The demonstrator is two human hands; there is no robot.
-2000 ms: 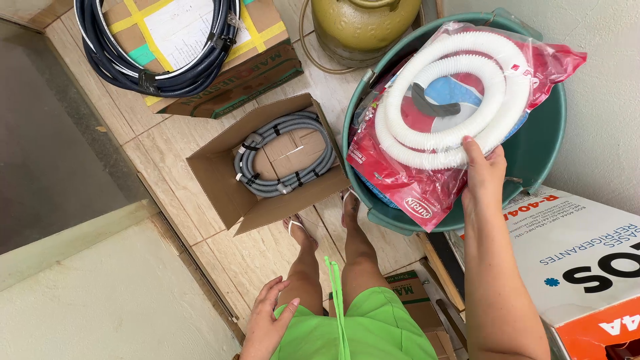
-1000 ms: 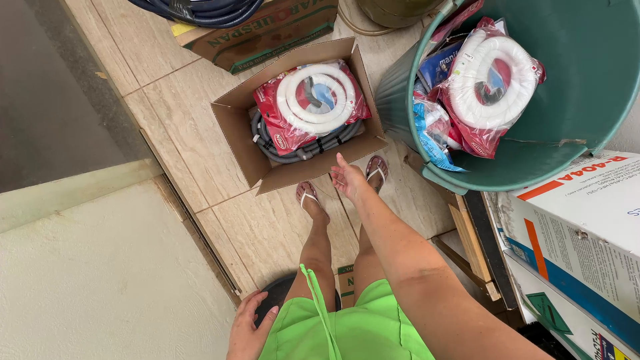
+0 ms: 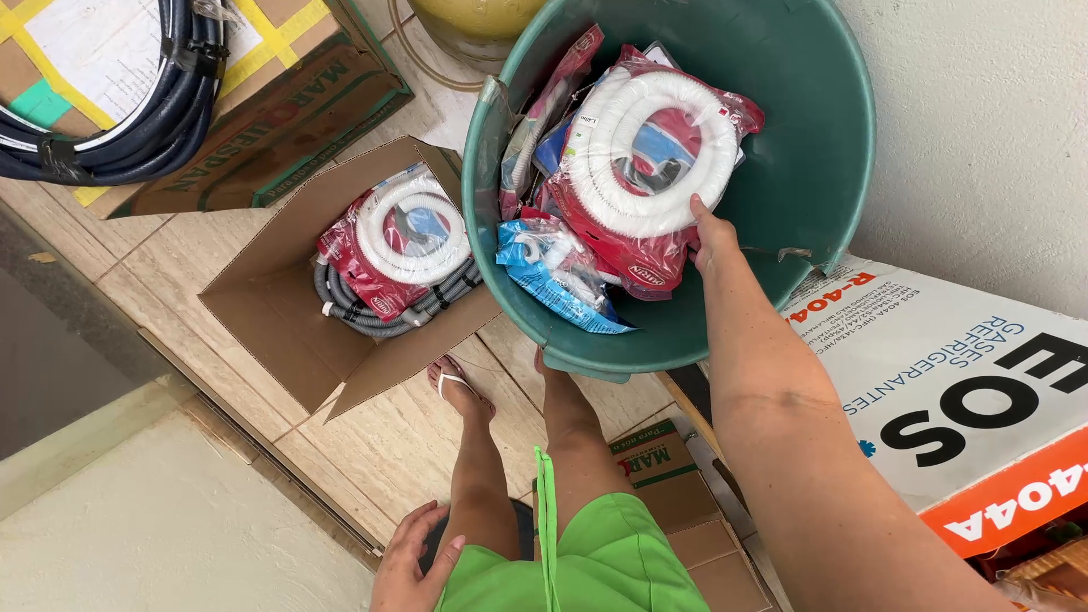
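My right hand (image 3: pixel 712 238) grips the lower right edge of a bagged white corrugated hose (image 3: pixel 595 183) in the green plastic bin (image 3: pixel 816 136); its fingertips are partly hidden. Beside that pack lies a blue bag of white fittings (image 3: pixel 561 276). Another bagged white corrugated hose (image 3: pixel 370 246) rests on coiled grey hose (image 3: pixel 365 321) inside the open cardboard box (image 3: pixel 280 314), left of the bin. My left hand (image 3: pixel 418 552) hangs by the green shorts with its fingers apart, holding nothing.
A coil of dark blue hose (image 3: pixel 170 136) lies on a taped carton (image 3: pixel 280 127) at upper left. Behind the bin stands a yellowish metal tank (image 3: pixel 476 25). A white and orange refrigerant box (image 3: pixel 952 365) is at right. Flattened cardboard (image 3: pixel 714 544) lies near my legs.
The bagged hose my right hand held two seconds ago is in the cardboard box, on the grey hose. My right hand has moved from near that box to another pack in the bin.
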